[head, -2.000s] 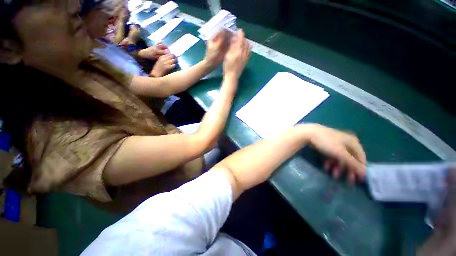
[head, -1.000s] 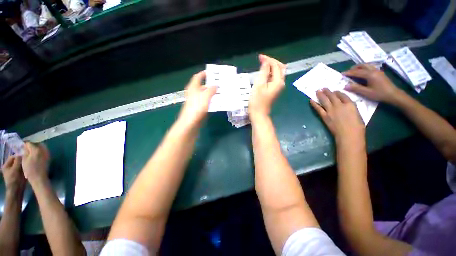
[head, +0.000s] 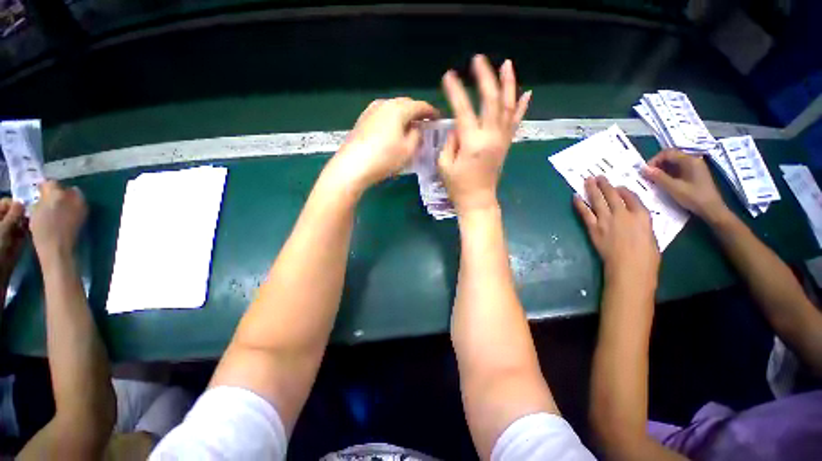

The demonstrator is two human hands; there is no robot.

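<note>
A small pile of folded leaflets (head: 434, 191) with dark print lies between my hands, near the pale strip. My left hand (head: 379, 142) is at the pile's upper left, fingers curled at its top edge; whether they grip a leaflet is hidden. My right hand (head: 480, 149) is at the pile's right side, fingers spread and slightly blurred, thumb beside the paper. A stack of unfolded sheets (head: 168, 241), blank side up, lies to the left on the green surface.
The green bench (head: 388, 270) has a pale strip (head: 261, 144) along its far side. At the right, a neighbour's hands (head: 622, 221) hold down a printed sheet (head: 599, 158), with folded leaflets (head: 746, 169) beyond. At the far left, another person's hand (head: 56, 216) holds a leaflet (head: 20, 149).
The view has swung from the left neighbour to the bench before me. The partly folded sheet raised between my hands a second ago is now a narrow strip or hidden at the pile.
</note>
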